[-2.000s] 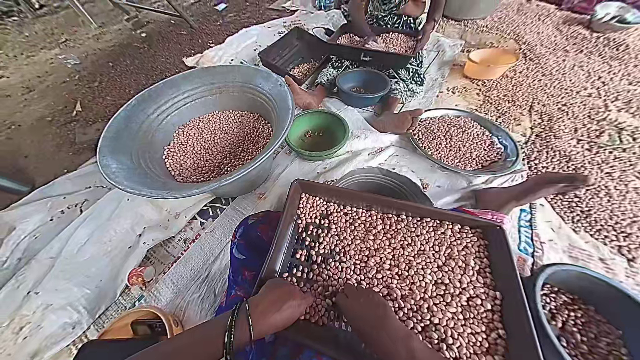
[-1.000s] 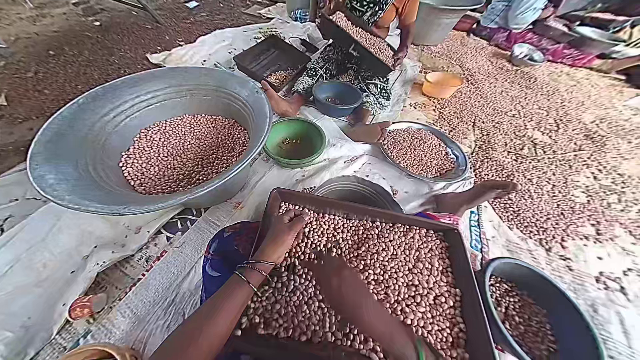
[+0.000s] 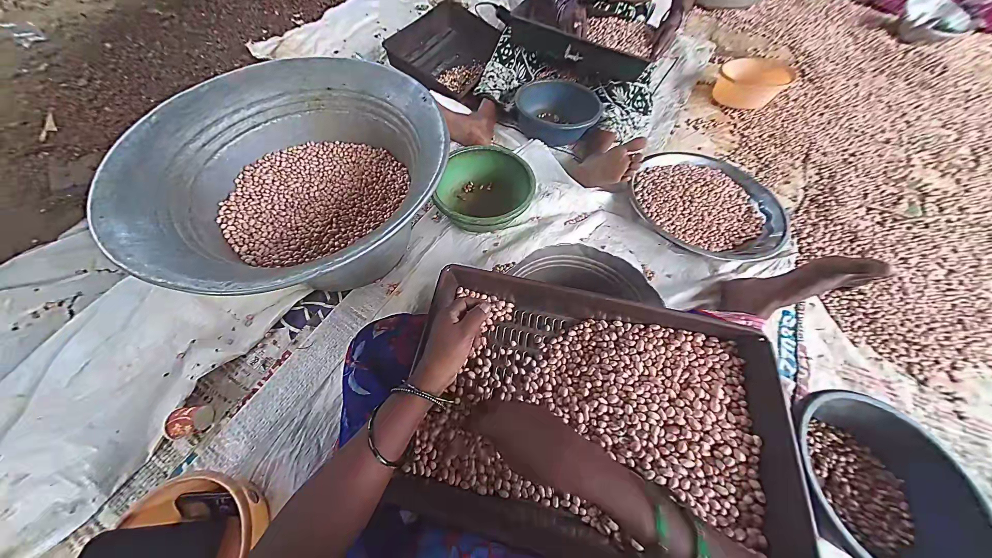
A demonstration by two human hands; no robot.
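Observation:
A dark plastic tray with a slotted bottom [image 3: 597,298] rests tilted over my lap, spread with reddish-brown nuts or seeds [image 3: 651,387]. My left hand [image 3: 456,333] is at the tray's upper left corner, fingers curled among the nuts; whether it holds any is not clear. My right hand [image 3: 496,418] lies low on the nuts at the tray's left middle, its fingers blurred and partly hidden. Slots of the bottom show bare between the corner and the main heap. Behind the tray's far edge stands a ridged metal basin [image 3: 585,271], partly covered by it.
A large metal basin of nuts [image 3: 155,194] stands left, a green bowl [image 3: 484,221] beside it. A metal plate of nuts [image 3: 775,225] and a grey tub [image 3: 922,449] are on the right. Another person's hands [image 3: 666,35] hold a tray [image 3: 577,54] ahead. An orange container [image 3: 260,504] sits lower left.
Slots at the tray's upper left, covered with nuts one second ago, show bare now. My right hand has moved left over the nuts. The other person's tray, tilted up a second ago, is lower.

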